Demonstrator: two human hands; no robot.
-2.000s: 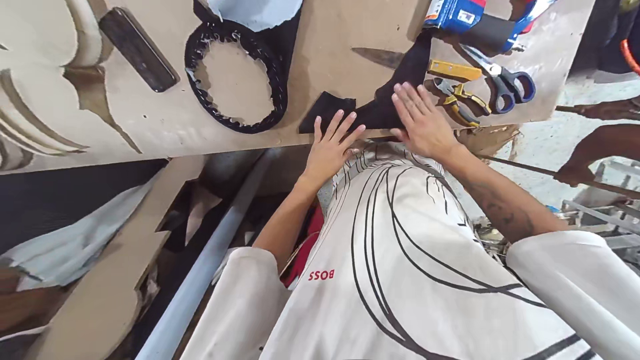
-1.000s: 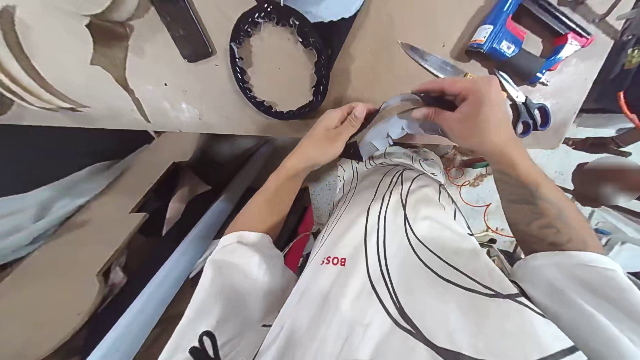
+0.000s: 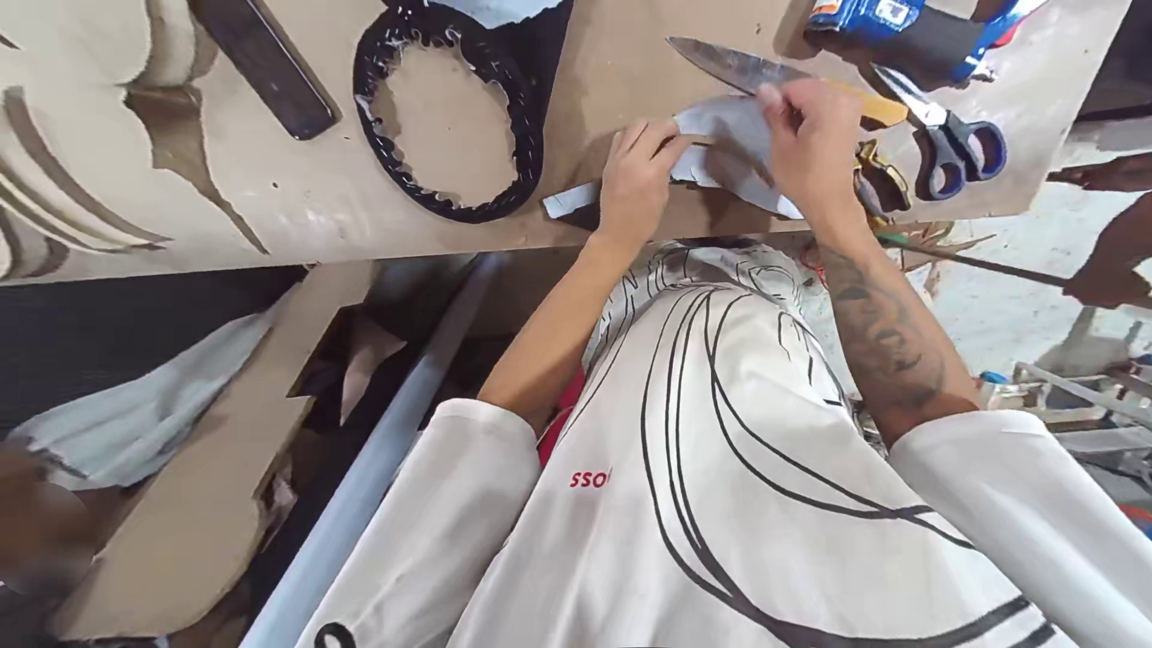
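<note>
A curved piece of fabric, pale side up [image 3: 733,126], lies near the table's front edge. My left hand [image 3: 637,175] rests on its left part, fingertips at a thin strip on the piece. Pinched between the fingers of my right hand [image 3: 814,135] is the upper right part of the piece. A knife [image 3: 724,63] lies just behind it, the blade pointing left and partly hidden by my right hand. Left of my hands, a black ring-shaped part [image 3: 526,135] has many staples and a ragged inner fabric edge.
Scissors [image 3: 958,148], pliers with yellow handles [image 3: 882,180] and a blue tool [image 3: 909,31] lie on the right. A dark flat block [image 3: 270,72] and curved board pieces [image 3: 72,171] are on the left. Another person's hand [image 3: 1116,261] is at the far right.
The dark piece lay flat under both hands, then was lifted at the table edge with its pale side showing. It is now back on the table, pale side up.
</note>
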